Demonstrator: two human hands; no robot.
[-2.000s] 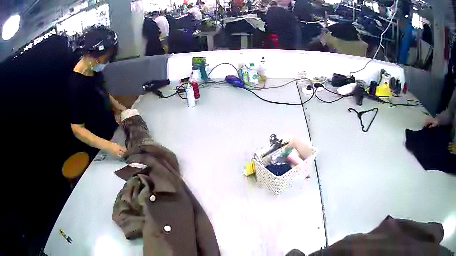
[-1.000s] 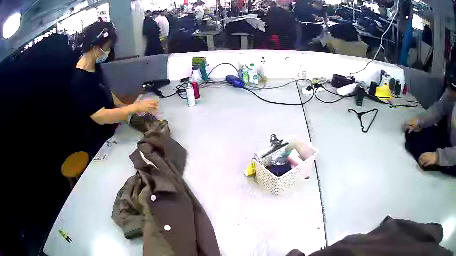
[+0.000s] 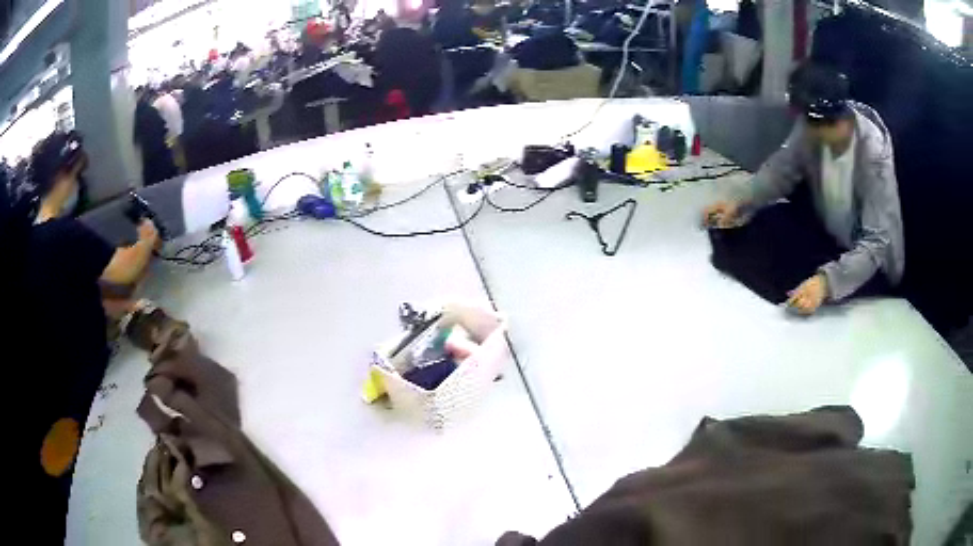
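Neither of my hands is in the picture. A brown garment (image 3: pixel 736 485) lies heaped on the table nearest to me at the lower right, cut off by the bottom edge. Another brown coat (image 3: pixel 219 459) with pale round buttons lies at the lower left, its far end by the worker in black. A white woven basket (image 3: pixel 443 402) holding a dark-handled tool and small items stands between the two garments.
The worker in black (image 3: pixel 64 267) at the left holds a dark tool (image 3: pixel 142 213). A worker in grey (image 3: pixel 870 203) at the right has both hands on a dark garment (image 3: pixel 774 251). A black hanger (image 3: pixel 608 226), bottles (image 3: pixel 235 256) and cords lie or stand towards the back partition (image 3: pixel 411 155).
The view has turned right, so table things sit further left. The worker in black now holds a dark tool up by the back edge. The worker in grey shows more fully.
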